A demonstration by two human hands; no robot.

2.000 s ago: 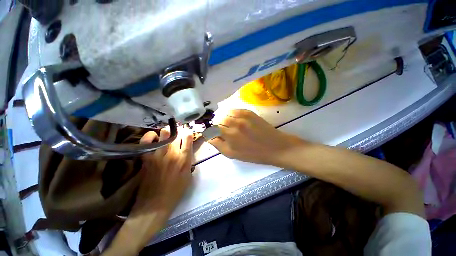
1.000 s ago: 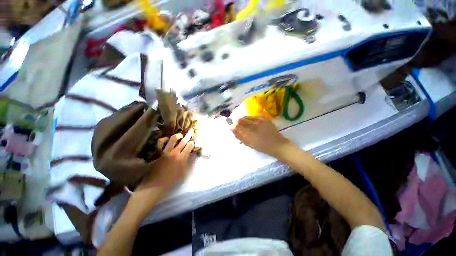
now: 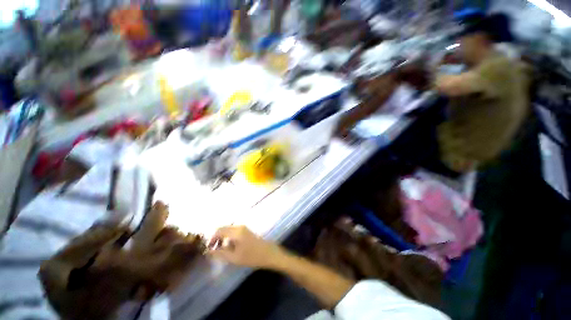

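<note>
The view is badly blurred. Brown fabric [image 3: 106, 269] lies bunched at the lower left, on the near side of the machine. Striped fabric [image 3: 53, 219], white with dark stripes, spreads behind and left of it. My right hand [image 3: 241, 245] is at the right edge of the brown fabric near the table's front edge, its fingertips closed on that edge. My left hand cannot be told apart from the blurred brown fabric. The white sewing machine [image 3: 260, 131] with a blue stripe stands beyond, its needle area lost in glare.
A yellow item [image 3: 260, 165] lies under the machine arm. The table's silvery front edge [image 3: 319, 194] runs diagonally to the upper right. Pink and white pieces [image 3: 438, 215] and brown cloth [image 3: 375, 256] are below it at the right. A person [image 3: 485, 106] in a dark cap is at the upper right.
The view has swung up and right, bringing the person and room into sight. My right hand has gone from near the needle to the brown fabric, which has come toward the table's front edge.
</note>
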